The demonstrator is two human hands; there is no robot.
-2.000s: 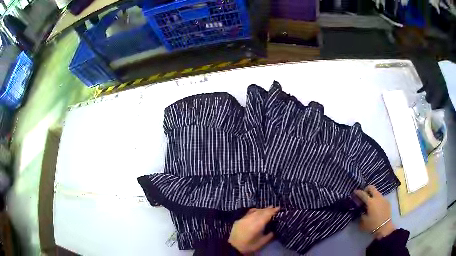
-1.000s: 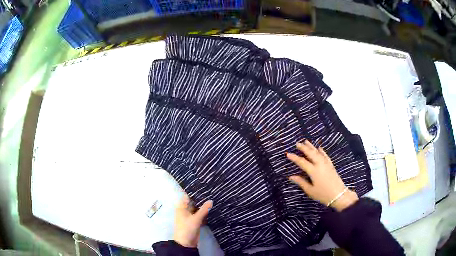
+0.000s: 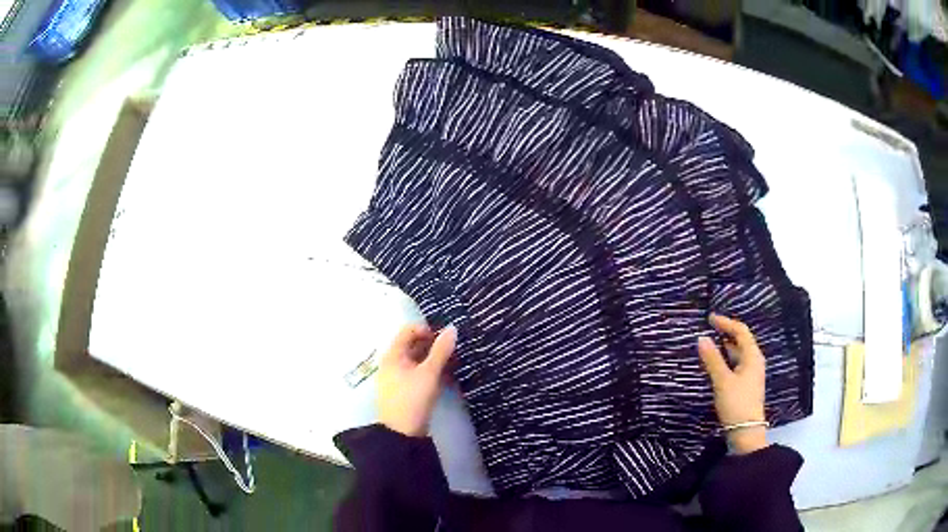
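The dark striped tiered garment [image 3: 520,270] lies spread on the white table [image 3: 239,208], its ruffled tiers fanning to the back and right. My left hand [image 3: 414,376] is at the garment's left edge, thumb and fingers close together at the cloth; whether it pinches the edge is unclear. My right hand [image 3: 736,376] rests over the right tiers, with thumb and index finger apart above the cloth. I cannot make out a tool in either hand.
A small printed label [image 3: 362,369] lies left of my left hand. At the right end are a long white strip [image 3: 884,312] over a tan card [image 3: 861,416], and a tape roll [image 3: 928,296] at the picture's edge. A blue crate [image 3: 64,23] stands beyond the table.
The garment was first turned and spread into a fan. Since then, my right hand has shifted toward the right tiers and its fingers have drawn in. My left hand stays by the left edge.
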